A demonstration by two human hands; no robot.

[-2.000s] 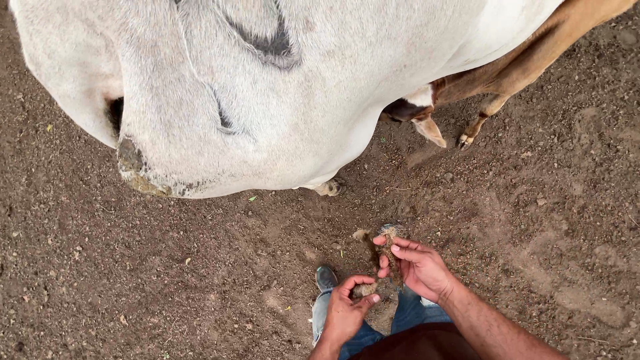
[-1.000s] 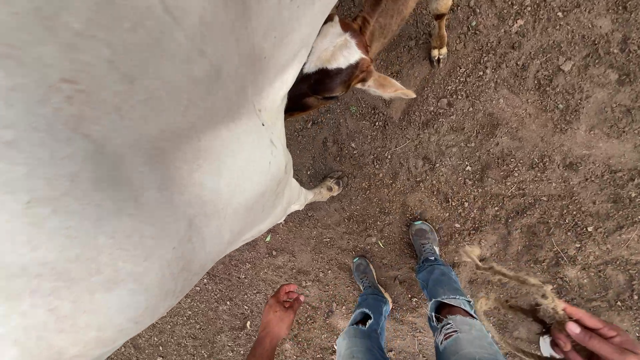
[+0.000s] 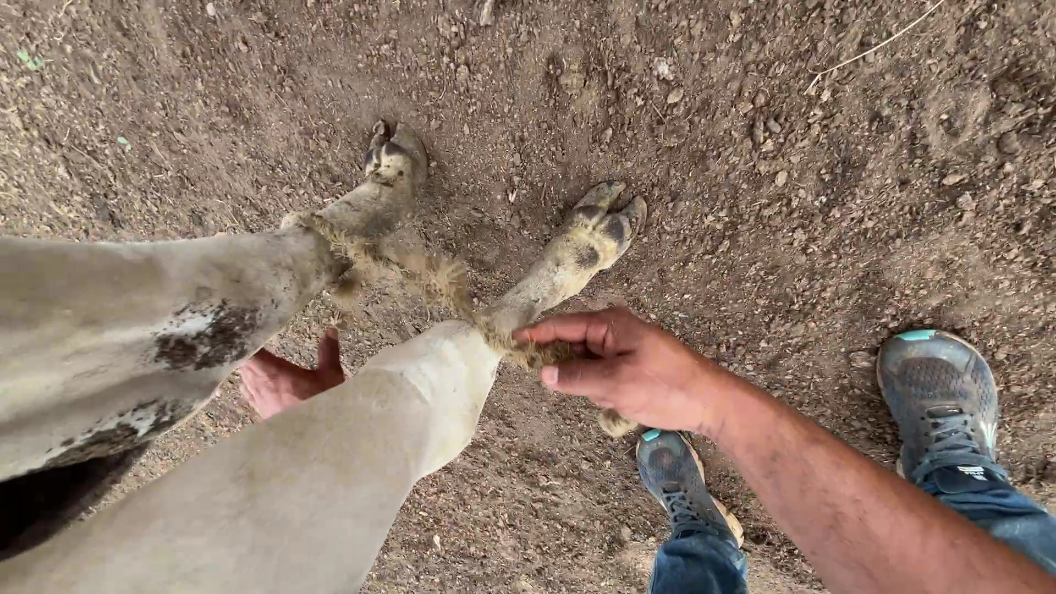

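A frayed fibre rope (image 3: 441, 280) runs around the far lower leg (image 3: 363, 210) of a pale cow and across to the front of the nearer leg (image 3: 536, 285). My right hand (image 3: 619, 363) grips the rope between thumb and fingers, just beside the nearer leg; a knotted rope end (image 3: 617, 422) hangs below that hand. My left hand (image 3: 289, 379) is behind the nearer leg, between the two legs, with thumb and fingers apart. The nearer leg hides its wrist and arm, and nothing shows in it.
The cow's upper legs (image 3: 272, 487) fill the lower left. Both hooves (image 3: 606, 219) stand on loose brown dirt (image 3: 784, 247) with small stones. My two grey shoes (image 3: 940, 404) and torn-free lower jeans (image 3: 701, 565) are at the lower right.
The view has moved in close to the cow's legs. The rope, held in my right hand away from the cow one second ago, is now at both legs. The calf is out of view.
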